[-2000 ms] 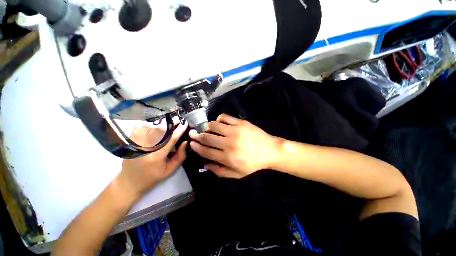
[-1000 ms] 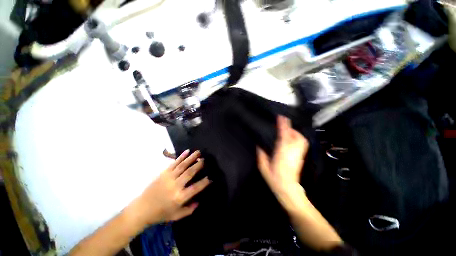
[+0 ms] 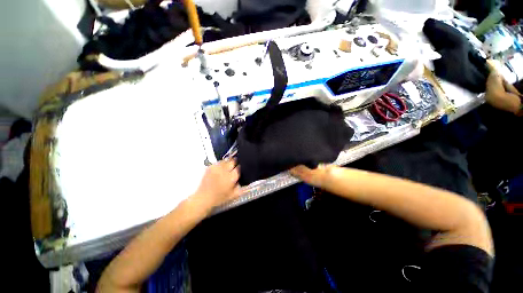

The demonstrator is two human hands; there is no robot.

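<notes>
A black fabric piece (image 3: pixel 292 137) lies bunched on the machine table, to the right of the needle area (image 3: pixel 226 123). My left hand (image 3: pixel 221 180) is at its lower left corner with the fingertips on or around the edge; the exact hold is blurred. My right hand (image 3: pixel 309 173) is at its lower edge, the fingers partly hidden under the cloth. The white sewing machine head (image 3: pixel 309 71) stands behind the fabric. A black strap (image 3: pixel 278 74) hangs over the head and down to the cloth.
Red-handled scissors (image 3: pixel 389 107) lie in a tray with clear plastic-wrapped items (image 3: pixel 367 126). The white table (image 3: pixel 126 171) has a worn brown edge. Another person's hand (image 3: pixel 502 91) touches black cloth (image 3: pixel 456 54) at far right. Dark pieces with white loops hang below the table.
The view has pulled back and shows more of the table. The fabric is now bunched higher on the table. My right hand has moved from on top of the cloth to its lower edge.
</notes>
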